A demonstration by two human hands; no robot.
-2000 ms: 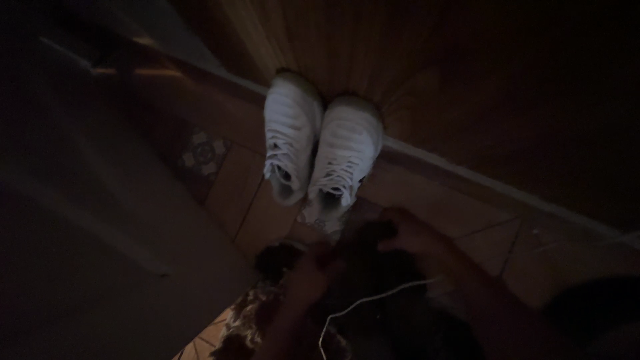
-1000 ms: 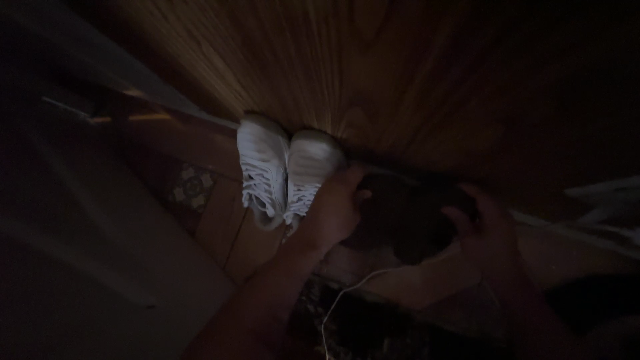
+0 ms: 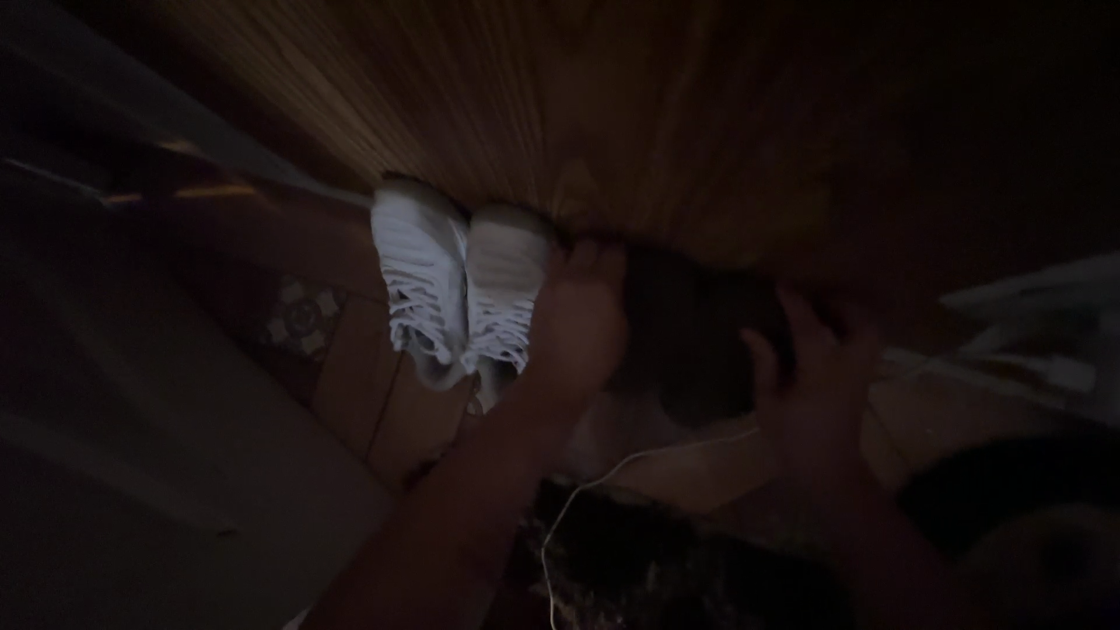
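A pair of white lace-up sneakers stands side by side, toes against a wooden panel; the left one (image 3: pixel 420 271) is in full view, while my forearm partly covers the right one (image 3: pixel 507 262). My left hand (image 3: pixel 582 306) grips the left side of a dark pair of shoes (image 3: pixel 691 332), whose exact kind is hard to make out in the dim light. At the other side of this dark pair, my right hand (image 3: pixel 809 376) holds it with curled fingers. The dark pair is beside the right white sneaker, close to the panel. A thin pale cord (image 3: pixel 604 477) hangs below it.
The wood-grained panel (image 3: pixel 612 114) rises beyond the shoes. Tiled floor (image 3: pixel 350 376) shows between the sneakers and a large grey surface (image 3: pixel 175 490) at left. A white object, perhaps a rack (image 3: pixel 1041 350), is at right. Something dark and shaggy (image 3: pixel 647 551) lies below my hands.
Both hands have moved up and to the right with the dark pair, from below the white sneakers to beside them near the panel. The view has shifted closer.
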